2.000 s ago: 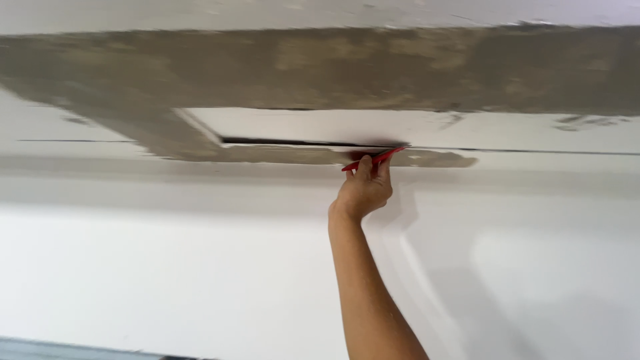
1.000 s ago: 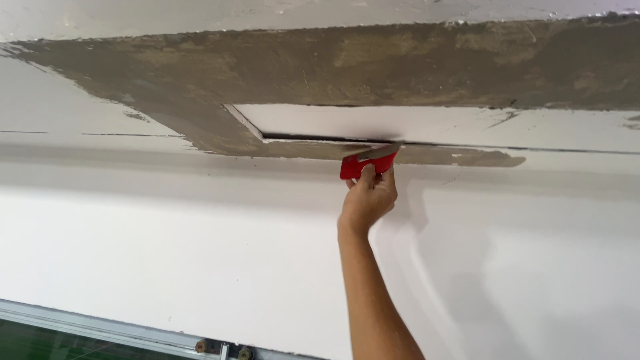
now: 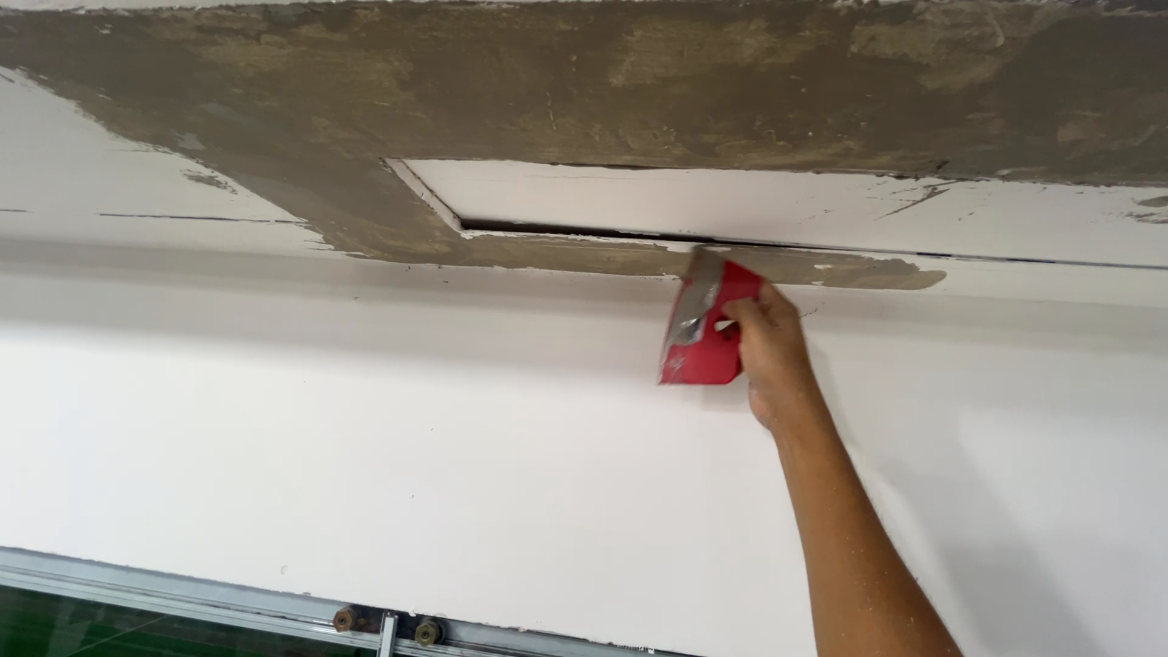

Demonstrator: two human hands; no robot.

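My right hand grips a red putty scraper with grey filler smeared on its face. The tool's upper corner is at the strip of grey-brown filler along the ceiling's edge, just below a dark gap. A white recessed panel lies above that gap, with a wide band of the same filler across the ceiling beyond it. My left hand is out of view.
Below the ceiling stands a white wall. At the lower left runs a metal track with brass-coloured rollers, over a green pane. A thin dark seam continues along the ceiling to the right.
The scraper was nearly edge-on at the ceiling strip two seconds ago; it has turned and hangs lower, its broad face showing. My right hand has kept its grip.
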